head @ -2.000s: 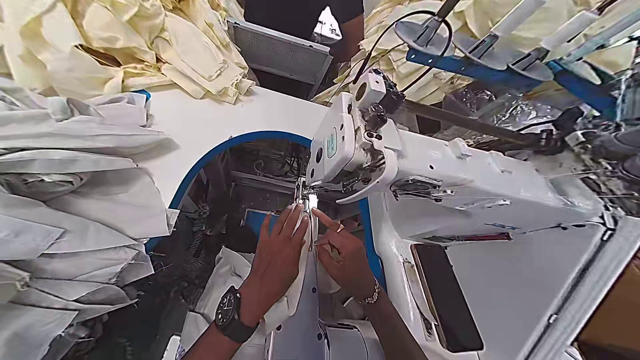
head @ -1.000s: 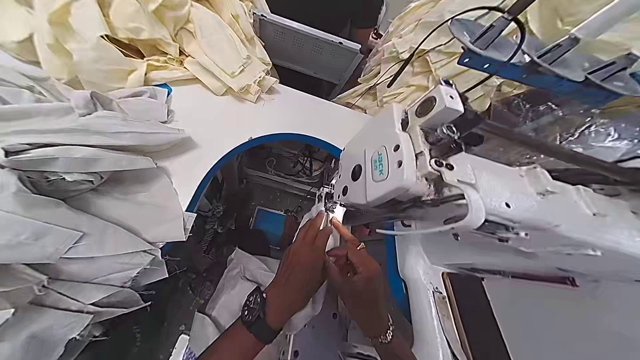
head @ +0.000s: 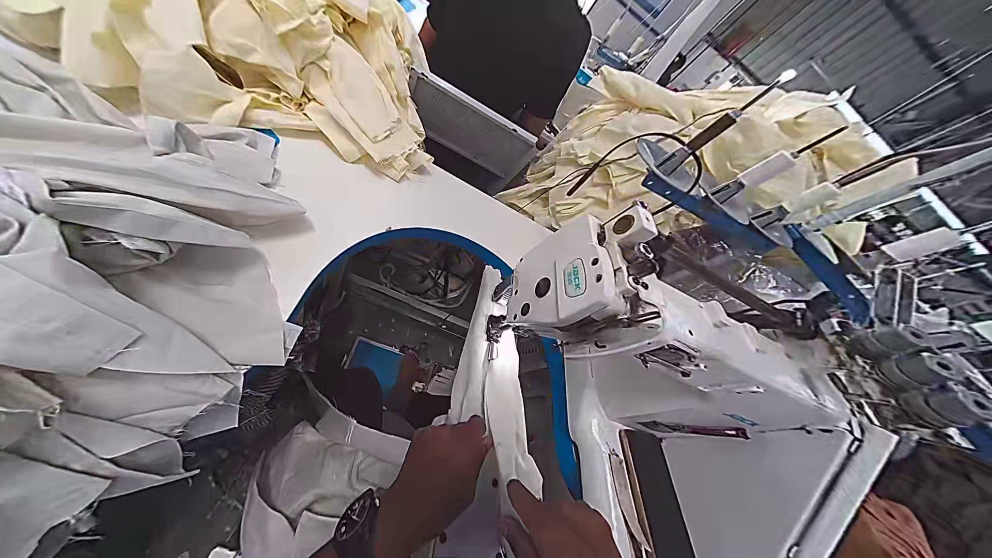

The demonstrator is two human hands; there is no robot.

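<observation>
A white Jack sewing machine head (head: 570,279) stands over its narrow arm at the rim of the table cutout. White fabric (head: 508,411) lies lengthwise along that arm and passes under the needle area. My left hand (head: 446,473), with a dark watch on the wrist, grips the left part of this fabric, well below the needle area. Lower right, my right hand (head: 562,527) holds the fabric's near right edge between thumb and fingers; its lower part is cut off by the frame. More of the white cloth (head: 325,473) hangs at the left of my left wrist.
White fabric pieces (head: 170,294) are heaped at the left on the white table (head: 364,194). Cream fabric piles (head: 310,70) lie behind. A blue thread stand (head: 697,205) rises at the right. Another person (head: 508,54) is beyond the table, beside a grey metal panel (head: 473,128).
Both hands have moved from beside the needle area down toward the near end of the machine arm. The fabric now lies exposed along it. The view has shifted.
</observation>
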